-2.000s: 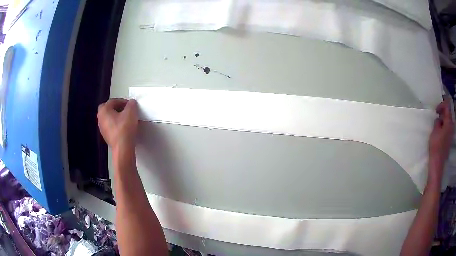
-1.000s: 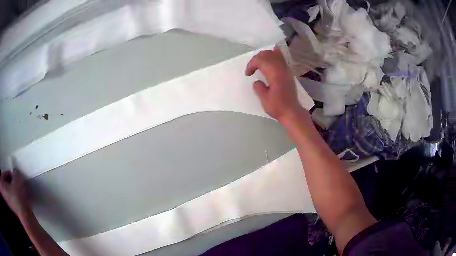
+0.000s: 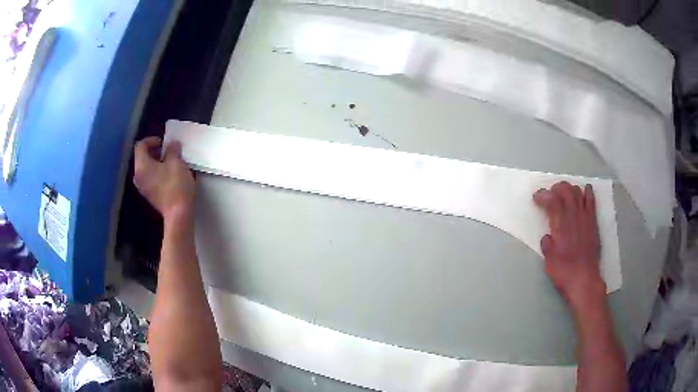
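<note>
A white cut fabric panel [image 3: 367,178] lies across the pale grey-green feed table [image 3: 367,283], narrow at the left and flaring to a wide end at the right. My left hand [image 3: 167,176] grips its narrow end between thumb and fingers, over the dark machine infeed [image 3: 184,84]. My right hand [image 3: 570,237] lies on the wide end with its fingers spread on the cloth. Whether a second layer lies under the panel cannot be told.
The blue machine cover [image 3: 122,115] stands at the left. A stack of white panels [image 3: 344,344] lies along the near edge, and long white pieces [image 3: 490,84] along the far edge. Scraps [image 3: 46,306] are heaped at lower left.
The panel has moved left, its narrow end now past the table's edge over the dark gap. My right hand now lies on the wide end. The view has swung back toward the blue machine.
</note>
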